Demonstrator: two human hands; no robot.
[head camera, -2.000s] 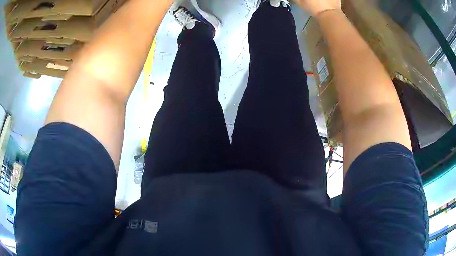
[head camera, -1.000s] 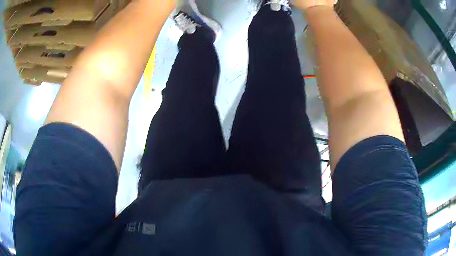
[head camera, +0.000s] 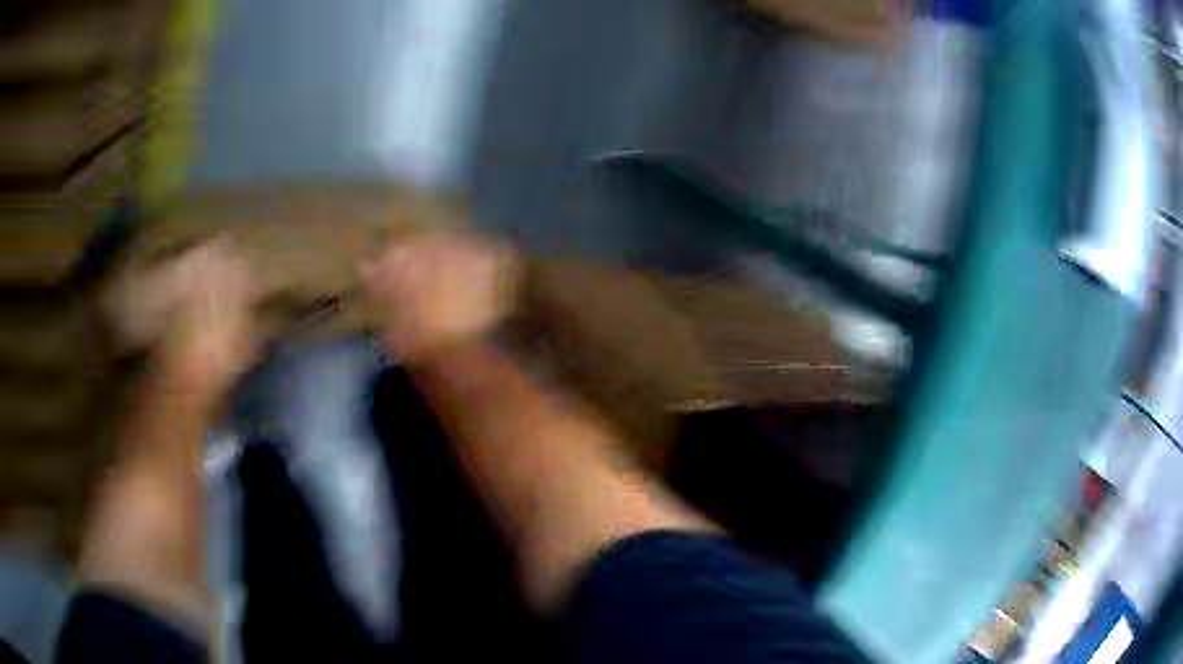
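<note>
The frame is blurred by motion. A brown cardboard carton (head camera: 311, 214) lies across the left of the view, with a small dark slot or handle on its near edge. My left hand (head camera: 195, 301) is on its left end and my right hand (head camera: 441, 288) on its right part; both seem to grip it from the near side. The fingers are too blurred to tell apart. Any print on the carton cannot be made out.
Stacked brown cartons (head camera: 52, 195) stand at the far left. A large brown shipping carton (head camera: 765, 344) with a dark open end is right of my right arm. The green bench edge (head camera: 986, 480) curves down the right side. A yellow floor line (head camera: 175, 97) shows at upper left.
The view has swung to the right, bringing in the green bench. Both hands, earlier cut off at the top edge, now show fully, with a carton between them.
</note>
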